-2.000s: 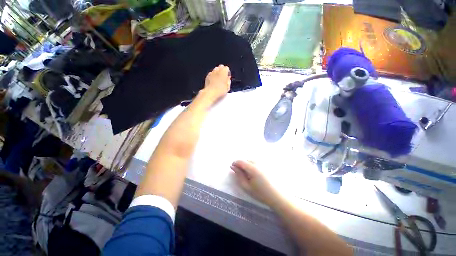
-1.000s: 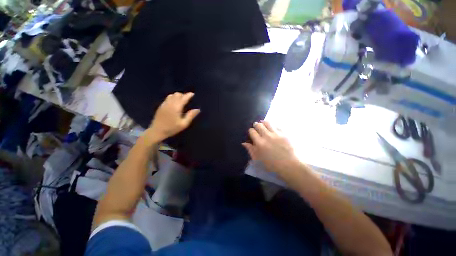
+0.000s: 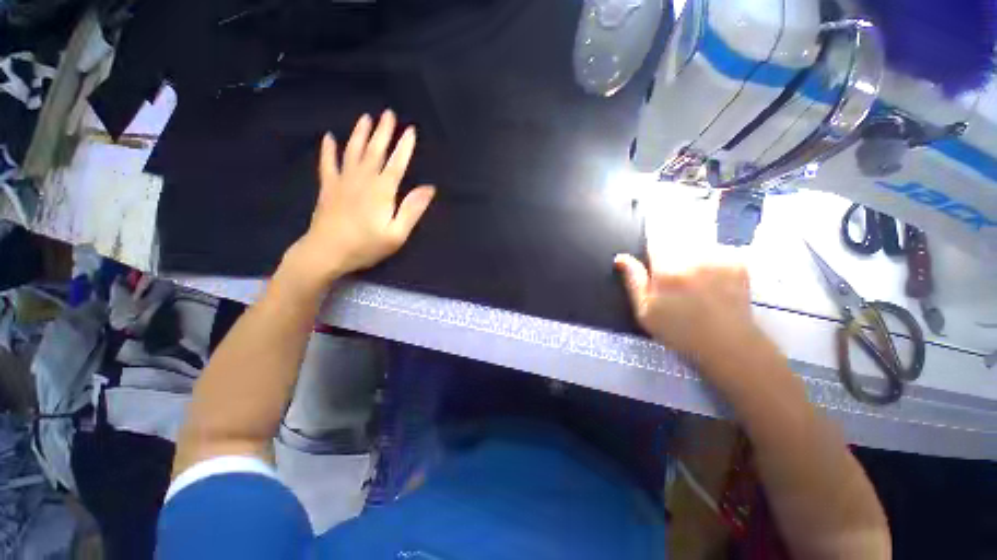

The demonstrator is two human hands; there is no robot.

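Note:
A large black cloth panel [image 3: 492, 164] lies flat across the table, its right edge beside the needle area of the white sewing machine [image 3: 754, 66]. My left hand [image 3: 366, 208] lies on the panel, palm down with fingers spread. My right hand [image 3: 689, 301] is at the panel's right edge, in front of the presser foot area [image 3: 683, 170], with the thumb near the cloth edge. Its fingers are washed out by lamp glare, so a grip on the cloth cannot be made out.
Shears [image 3: 869, 339], black-handled small scissors [image 3: 869, 230] and a red-handled tool [image 3: 918, 268] lie right of the needle. A grey oval fitting [image 3: 616, 44] hangs left of the head. The ruler-marked front edge [image 3: 525, 334] runs across. Cut pieces [image 3: 164, 372] are stacked below left.
The black panel has moved from the left back of the table to the needle area and now lies flat. My left hand is spread on it. My right hand is closer to the needle.

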